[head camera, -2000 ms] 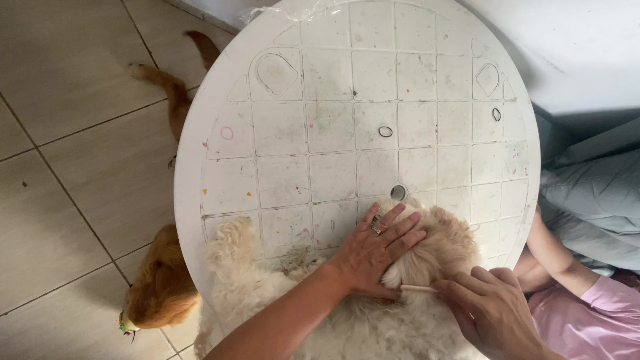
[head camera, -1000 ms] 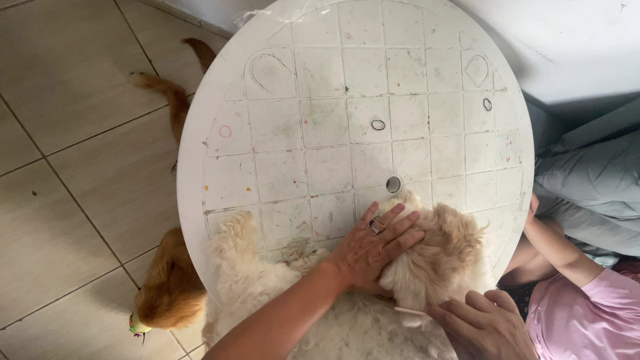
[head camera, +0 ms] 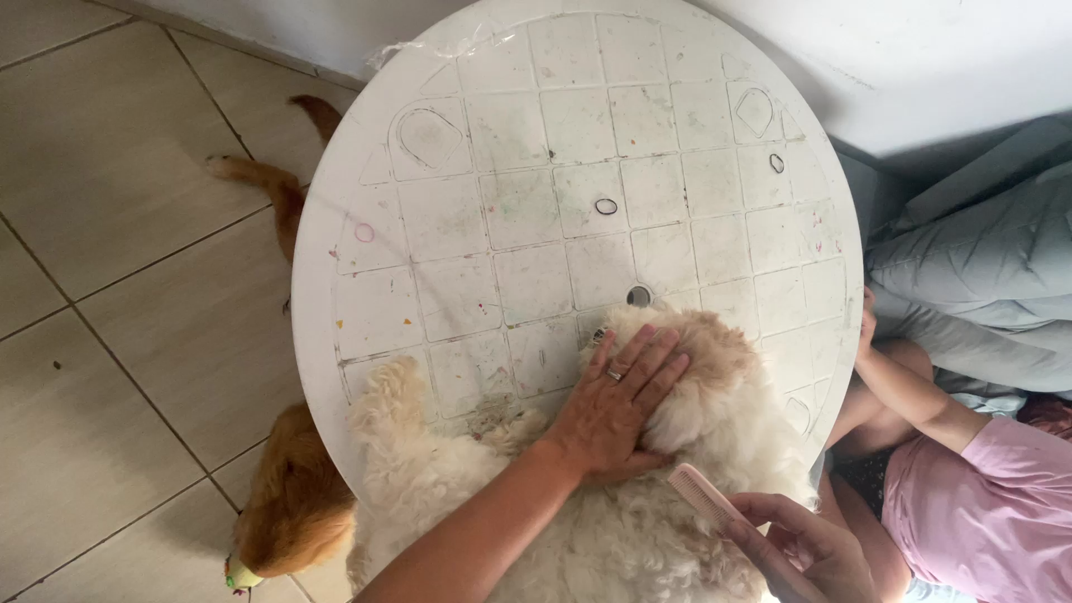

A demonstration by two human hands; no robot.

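Note:
A curly cream-coloured dog (head camera: 729, 419) lies on a round white plastic table (head camera: 536, 201), its head toward the table's middle. My left hand (head camera: 611, 410), a ring on one finger, rests with fingers spread on the dog's head and neck and grips nothing. Lower right, my right hand (head camera: 796, 544) holds a pink fine-toothed comb (head camera: 703, 498) just over the fur of the neck and back. Whether the comb touches the fur, I cannot tell.
A reddish-brown dog (head camera: 293, 502) is on the tiled floor at the left, partly hidden by the table. A person in a pink shirt (head camera: 980, 511) sits at the right, one hand at the table's edge. Grey cushions (head camera: 988, 268) lie behind. Clear plastic film (head camera: 444, 46) hangs over the far rim.
Earlier the comb lay level against the fur beside my left hand; now it is tilted, with more of its teeth showing. My left hand has stayed on the dog's head.

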